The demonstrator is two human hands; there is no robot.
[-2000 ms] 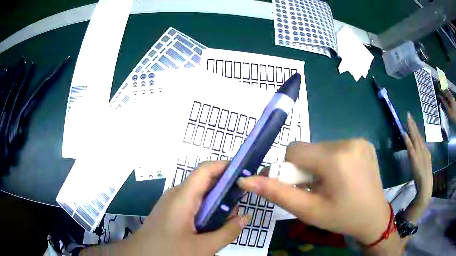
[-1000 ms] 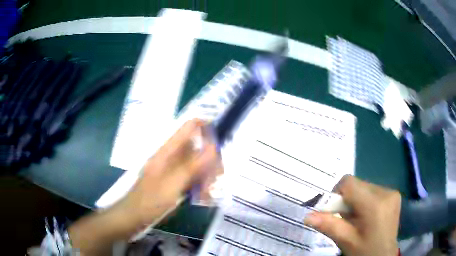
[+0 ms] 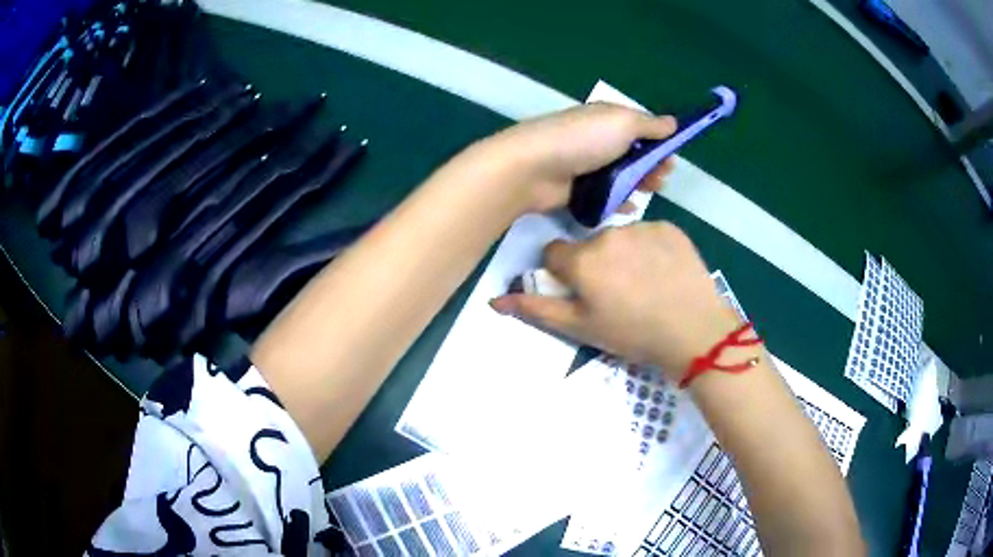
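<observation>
My left hand (image 3: 593,147) is shut on a black-and-purple appliance body (image 3: 659,152), held over the pale strip and the sheets with its purple end up and to the right. My right hand (image 3: 626,288) is just below it, over the white sheets. A small white pad (image 3: 544,285) with a dark end sits in its fingertips. The round sticker sheet (image 3: 653,411), the outlined label sheet (image 3: 706,506) and the silver-grey label sheet (image 3: 408,509) lie below and partly overlap; my right forearm hides part of them.
Glossy black bodies (image 3: 163,234) lie fanned at the left, partly behind my left forearm. A blue bin (image 3: 24,38) is at the upper left edge. A spare dot sheet (image 3: 887,332), a white wipe (image 3: 926,403) and a purple-and-black body (image 3: 920,500) lie at the right.
The view has swung left, showing more black bodies. My left hand has carried the body away, up and to the right of the black bodies. My right hand has come close beside it.
</observation>
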